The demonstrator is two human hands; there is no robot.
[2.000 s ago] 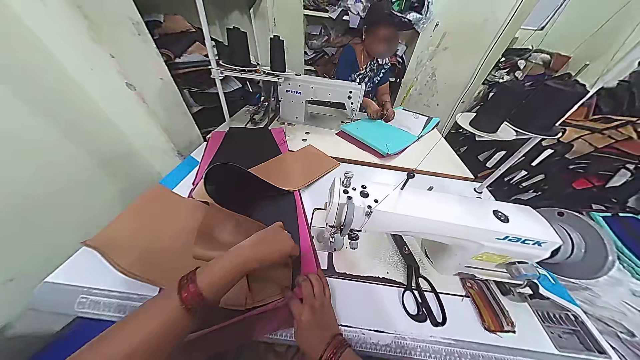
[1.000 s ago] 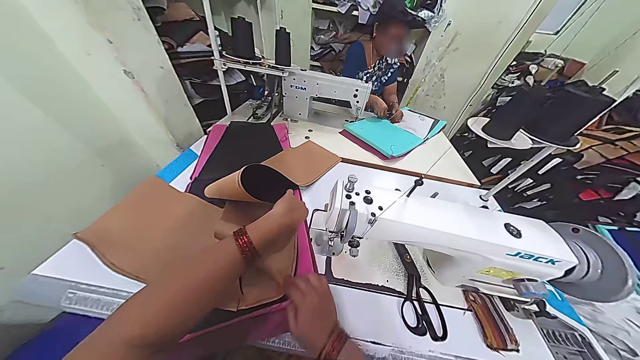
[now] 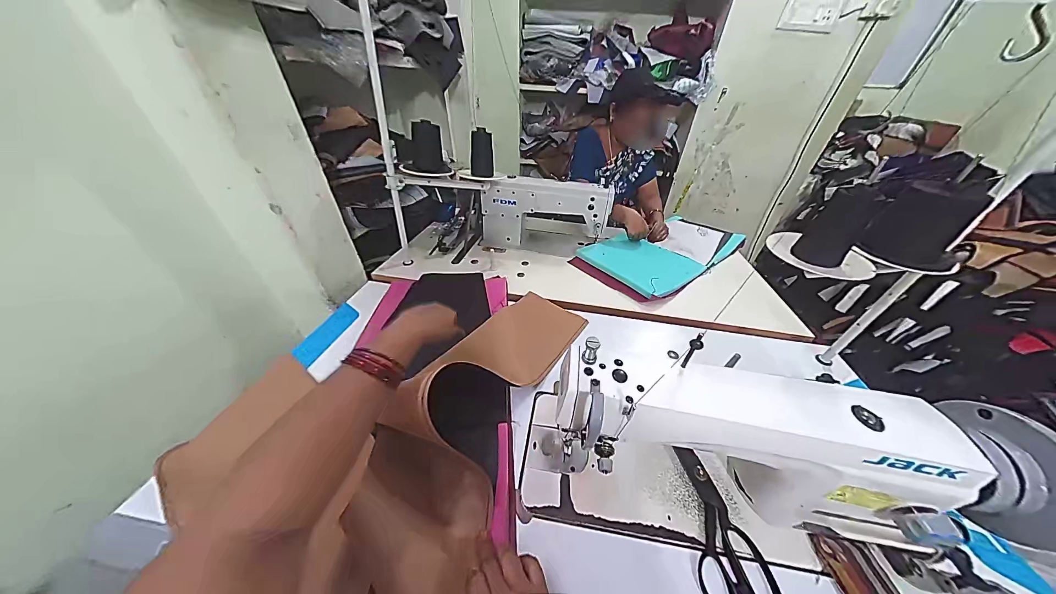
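Observation:
My left hand point(image 3: 425, 323), its wrist in red bangles, lies over the far part of the black fabric point(image 3: 454, 290), fingers curled; whether it grips the fabric is unclear. Tan leather-like material point(image 3: 528, 334) curls back over the black piece, its dark underside showing. Pink material point(image 3: 502, 483) borders the black one. At the bottom edge my right hand point(image 3: 507, 571) rests on the near end of the tan and pink layers, partly cut off, its grip unclear. Just right of the layers stands the white Jack sewing machine point(image 3: 767, 421).
Black-handled scissors point(image 3: 711, 495) lie beside the machine. Beyond, a person point(image 3: 619, 169) handles turquoise sheets point(image 3: 643, 262) at a second sewing machine point(image 3: 544, 202). Black thread cones point(image 3: 916, 219) stand at the right, and a wall point(image 3: 165, 247) rises at the left. Colored strips point(image 3: 841, 561) lie at the lower right.
My left hand has moved away from the curled tan flap to the far part of the black fabric. My right hand stays near the close end of the layers.

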